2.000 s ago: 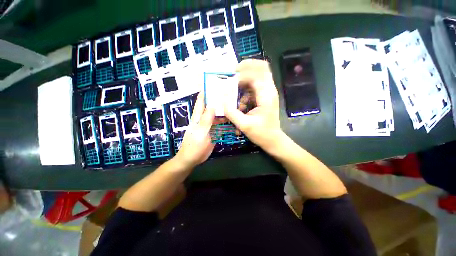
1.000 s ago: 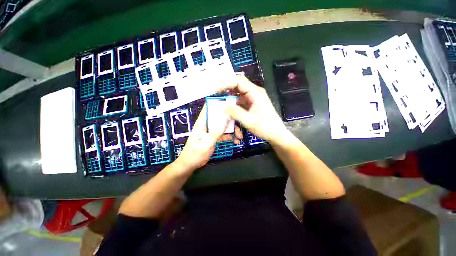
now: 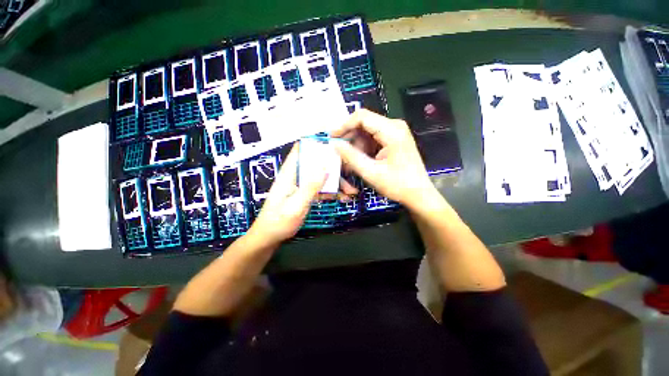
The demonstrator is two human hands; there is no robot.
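Observation:
A phone front housing [image 3: 320,165] with a white panel and a thin teal edge is held over the tray. My left hand [image 3: 282,205] grips it from the lower left, thumb on its face. My right hand [image 3: 385,158] is at its upper right, fingertips at the top edge; whether they pinch anything is too blurred to tell. The black housing tray [image 3: 117,165] holds rows of housings with white frames around their screen openings. A white adhesive sheet [image 3: 293,110] with window-shaped holes lies slanted over the tray's middle.
A white sheet stack [image 3: 84,187] lies left of the tray. A dark phone-sized item [image 3: 433,132] lies to its right. Two piles of spent sheets [image 3: 521,158] overlap farther right. A bagged tray [image 3: 653,81] is at the right edge. A red stool [image 3: 117,312] stands below the bench.
The right fingers have moved from the panel's face to the housing's top edge. The housing is turned slightly and stays in my left hand.

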